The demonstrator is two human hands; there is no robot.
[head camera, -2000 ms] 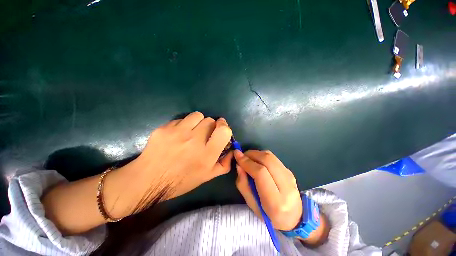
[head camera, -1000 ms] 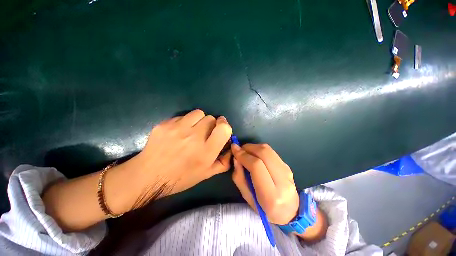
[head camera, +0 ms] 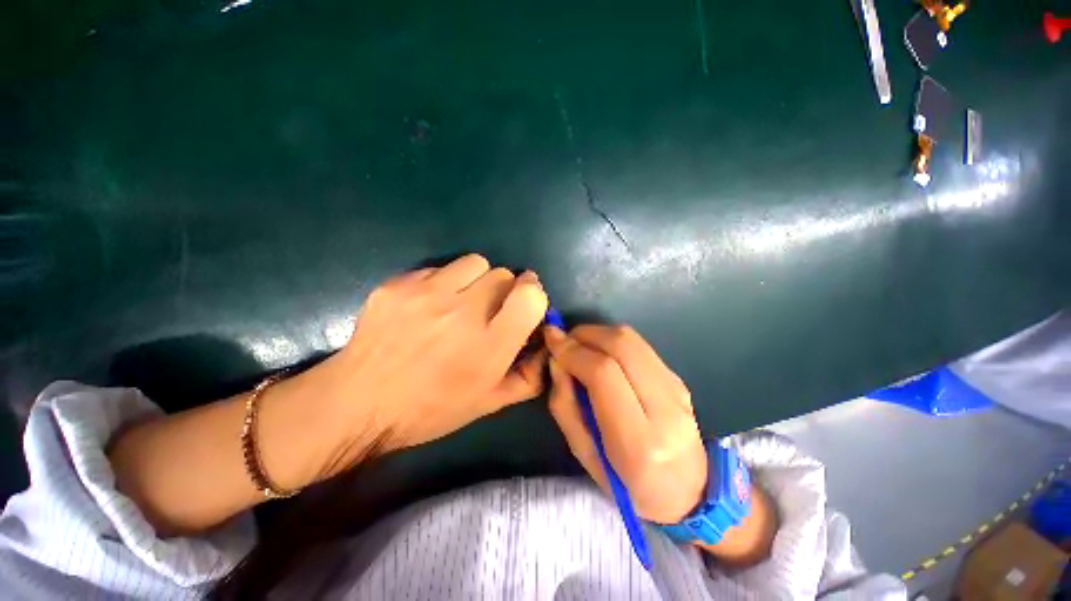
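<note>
My left hand (head camera: 440, 340) is closed around a small dark part near the bench's front edge. Its fingers hide nearly all of the part, so I cannot tell what it is. My right hand (head camera: 628, 405) holds a blue pry stick (head camera: 608, 470) like a pen. The stick's upper tip meets the left fingertips at the held part, and its lower end points down towards my smock. The two hands are side by side, with their fingertips almost touching.
On the green bench (head camera: 388, 153), two dark screens (head camera: 931, 102) with orange-gold tails lie at the far right. Silver tweezers (head camera: 874, 53) lie left of them, a small metal strip (head camera: 972, 137) right of them. A red piece (head camera: 1057, 26) is in the corner. Another person's sleeve (head camera: 1028, 364) shows at right.
The right hand and the blue stick have shifted slightly up towards the left fingertips. The left hand stays closed in nearly the same place. The view has shifted slightly.
</note>
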